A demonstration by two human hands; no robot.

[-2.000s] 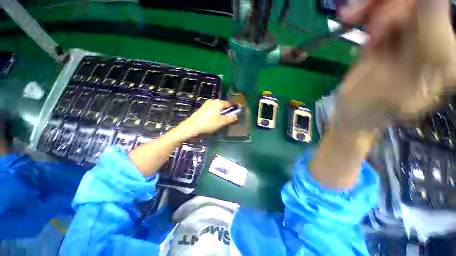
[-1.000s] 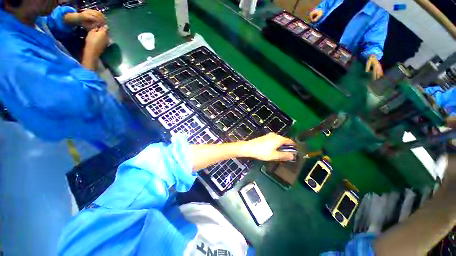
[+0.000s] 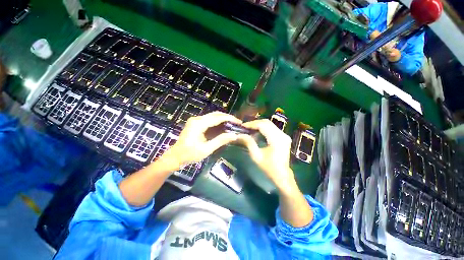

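My left hand (image 3: 201,136) and my right hand (image 3: 269,150) hold a thin dark phone housing (image 3: 236,127) between their fingertips, edge-on, in front of the press. The green hand press (image 3: 295,76) stands just beyond. Its lever ends in a red ball knob (image 3: 426,11) at the upper right. The press fixture is mostly hidden behind my hands. Two phone display assemblies stand right of my hands: one is partly covered by my right hand (image 3: 278,121), the other shows whole (image 3: 305,146). A loose silver-white phone (image 3: 226,174) lies below my hands.
A blister tray (image 3: 137,96) with dark housings and silver-white keypad-side housings lies left. Stacked trays (image 3: 422,177) with ragged white interleaf sheets (image 3: 333,167) stand right. A white object (image 3: 41,49) lies at the far left. A person in blue (image 3: 407,45) sits across the bench.
My right hand has come down from the right to join my left hand on the housing. The lever's red knob is now visible. The camera view has turned to the right.
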